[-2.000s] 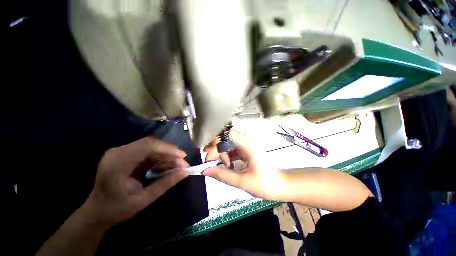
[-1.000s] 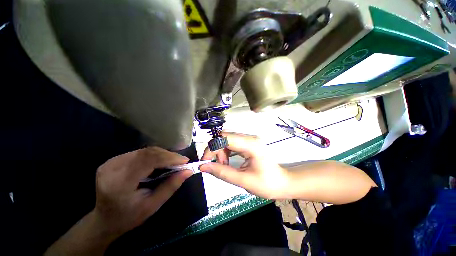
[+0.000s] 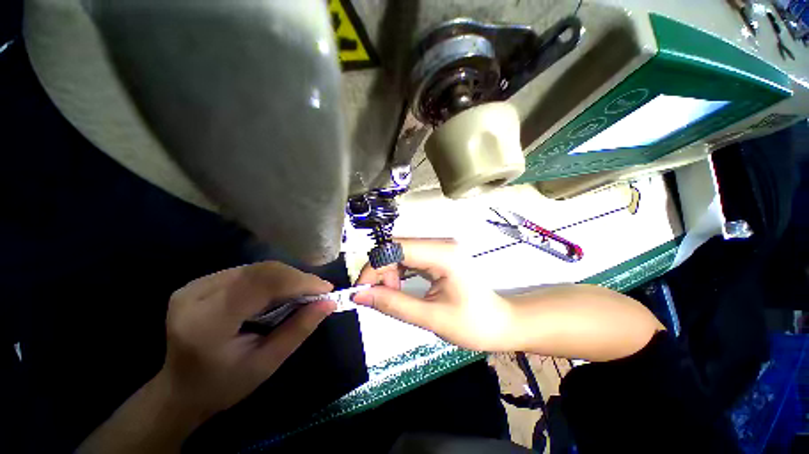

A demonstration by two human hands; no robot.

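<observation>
A small white label is stretched between the fingertips of both hands, above the edge of a black garment. My left hand pinches the label's left part, with a dark fold showing between thumb and fingers. My right hand pinches its right end between thumb and index finger, below the black ribbed knob. The garment lies left of the white bed and hangs over the table edge. The needle and presser foot are hidden behind the machine head.
The cream machine head fills the upper left, close to the camera. Thread snips with a red handle lie on the white machine bed. A green control panel stands upper right. A green measuring strip edges the table.
The camera view has shifted since the first frame, so the machine head appears larger and sharper. Both hands keep hold of the label, and a little more dark fold shows in my left hand.
</observation>
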